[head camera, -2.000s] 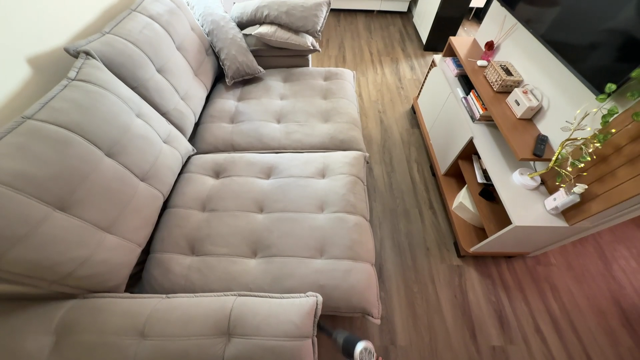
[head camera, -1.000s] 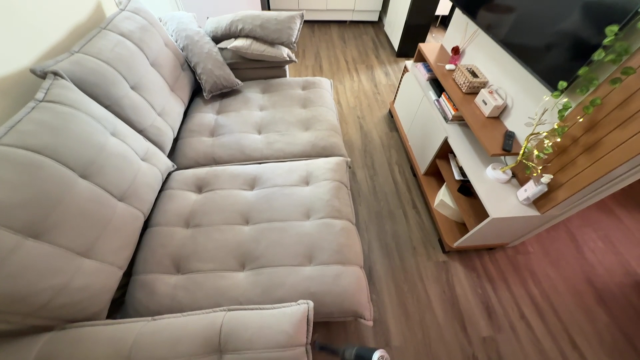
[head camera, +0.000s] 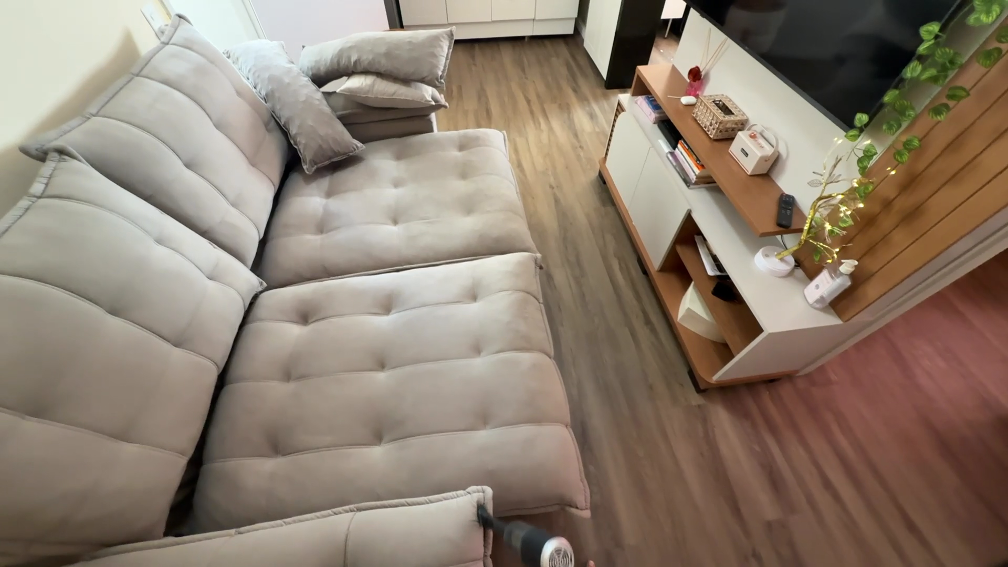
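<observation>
A black handheld device with a round, vented silver end (head camera: 543, 545), apparently a small vacuum cleaner, enters at the bottom edge. Its narrow dark nozzle (head camera: 485, 516) is at the front end of the sofa's near armrest (head camera: 409, 529), just below the top piping. A tiny sliver at the frame's bottom, right of the device, may be a fingertip of my right hand (head camera: 591, 563); the grip itself is hidden. My left hand is out of view. Beyond the armrest are the grey tufted seat cushions (head camera: 386, 362) and the backrests (head camera: 102, 315).
Grey pillows (head camera: 378, 57) lie at the sofa's far end. Wooden floor (head camera: 606, 331) runs between the sofa and a white and brown TV console (head camera: 756, 276). The console holds a woven box (head camera: 720, 116), a remote (head camera: 785, 211) and a lit decorative tree (head camera: 819, 213).
Compared with one second ago, the device's nozzle is higher on the front end of the armrest, closer to its top corner. The view has turned slightly to the right since the first frame.
</observation>
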